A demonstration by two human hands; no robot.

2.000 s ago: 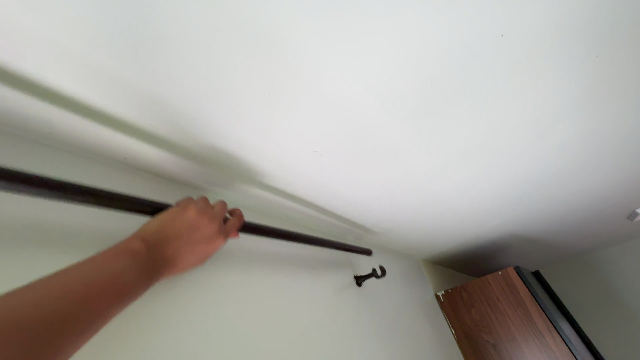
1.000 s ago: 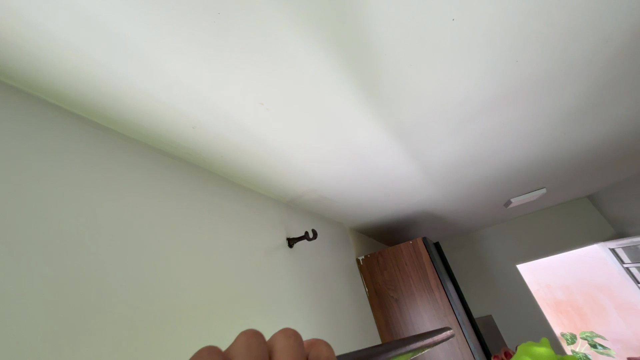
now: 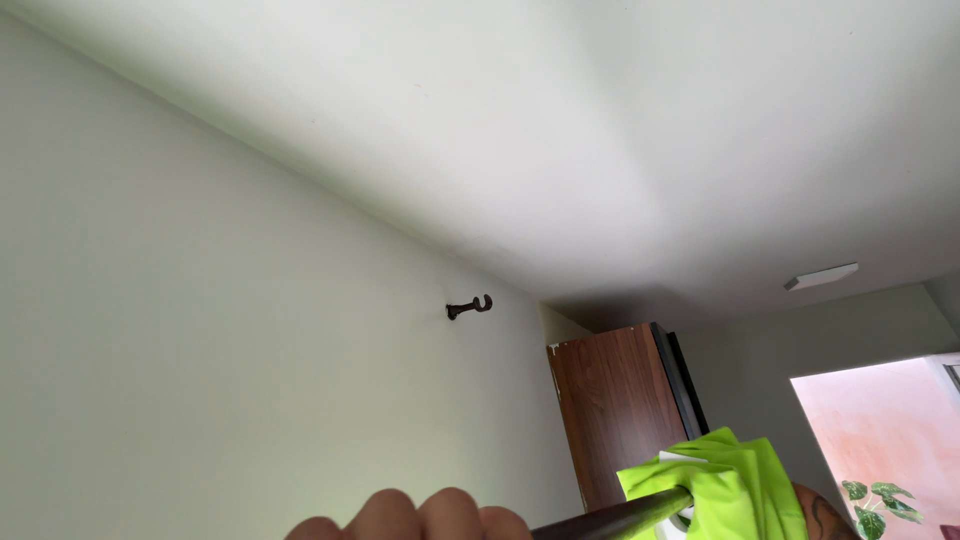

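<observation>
Along the bottom edge, the knuckles of my left hand (image 3: 412,517) are closed around a dark curtain rod (image 3: 600,523); the rest of the hand is out of frame. A neon-green cloth (image 3: 750,480) covers the rod's far end. Behind it, at the lower right, shows the tattooed forearm of my right arm (image 3: 821,514). Folds of the cloth hide that hand, which holds it up at the rod's end. A dark metal curtain-rod bracket (image 3: 471,306) with an open hook sticks out of the wall, above and beyond my left hand.
A wood-grain cabinet (image 3: 615,405) with chipped edges stands beyond the bracket, close under the white ceiling (image 3: 525,135). A white ceiling light (image 3: 821,277) is at the right. Below it are an opening onto a pinkish wall (image 3: 862,420) and a leafy plant (image 3: 874,502).
The rod, held along the wall near the bracket two seconds ago, has come down and away from it. The green cloth has moved from beside the rod's bare end onto it.
</observation>
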